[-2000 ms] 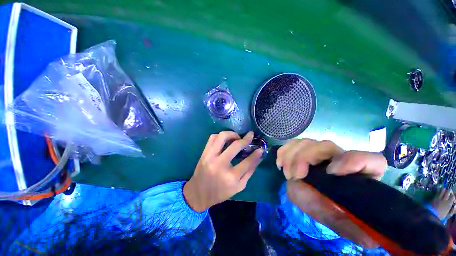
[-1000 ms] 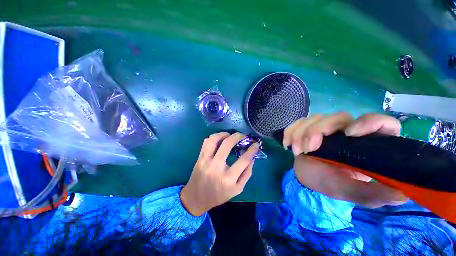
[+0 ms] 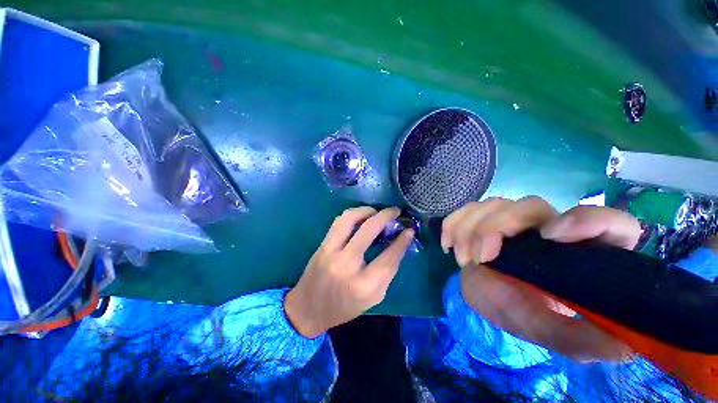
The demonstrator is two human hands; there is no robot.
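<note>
My left hand [image 3: 344, 268] holds a small shiny round unit [image 3: 400, 229] down on the green bench [image 3: 268, 271], with fingertips around it. My right hand [image 3: 535, 228] grips a black and orange electric screwdriver [image 3: 602, 283]. Its front end points left toward the unit; fingers hide part of it, and I cannot tell if the bit touches the unit. A second round unit [image 3: 342, 160] lies loose left of the round screw dish [image 3: 445, 162]. The dish has a dotted bottom, with dark screws heaped at its upper left.
A clear plastic bag [image 3: 118, 169] with a label lies at the left over a blue box [image 3: 43, 71] with white edges, near clear and orange tubes [image 3: 67, 311]. At the right are a grey metal bar [image 3: 669, 169], shiny parts [image 3: 693, 224] and a loose round unit [image 3: 634, 102].
Compared with one second ago, the screwdriver's front end has moved from the dish's lower edge down toward the held unit. The left hand still holds the unit. The view has shifted slightly.
</note>
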